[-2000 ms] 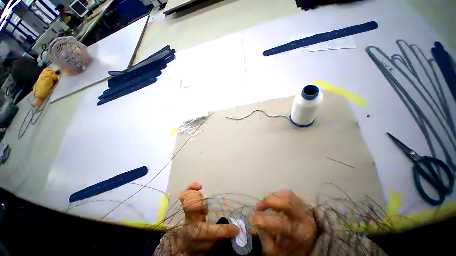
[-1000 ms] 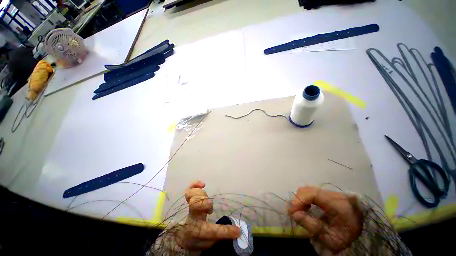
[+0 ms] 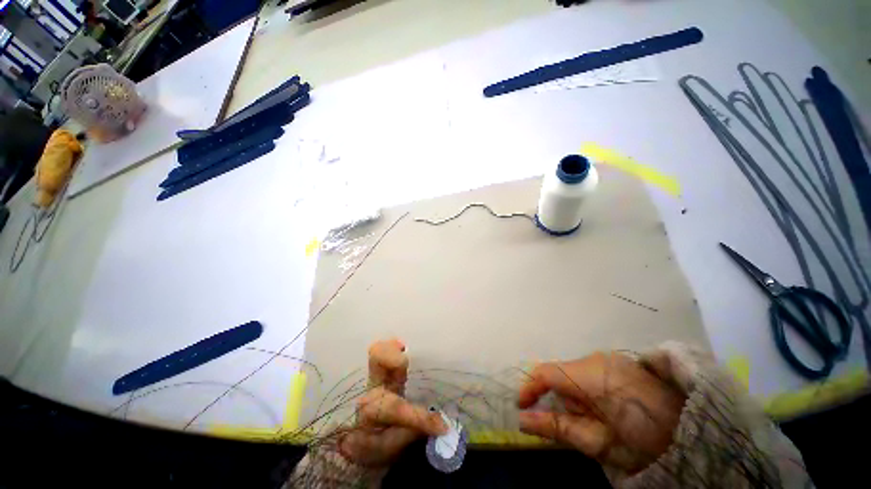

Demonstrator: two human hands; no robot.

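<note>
My left hand is at the bottom centre, holding a strap with its thumb or finger on the pale centre. The strap's rounded end shows a white middle and a grey-blue border; the rest is hidden or dark. My right hand is to the right of the strap, apart from it, with thumb and fingertips bent towards each other. No needle can be made out at its fingertips; whether it holds a thread or needle is unclear. Thin dark thread lengths curve over both hands and the near table edge.
A white thread cone stands on the beige board. Scissors and grey-blue loops lie at right. Navy straps lie at left, top and in a stack. A crinkled clear bag lies by the board.
My right hand first moved right, away from the strap, then came back somewhat left. My left hand still holds the strap, whose end now looks smaller and rounder. The view has shifted slightly.
</note>
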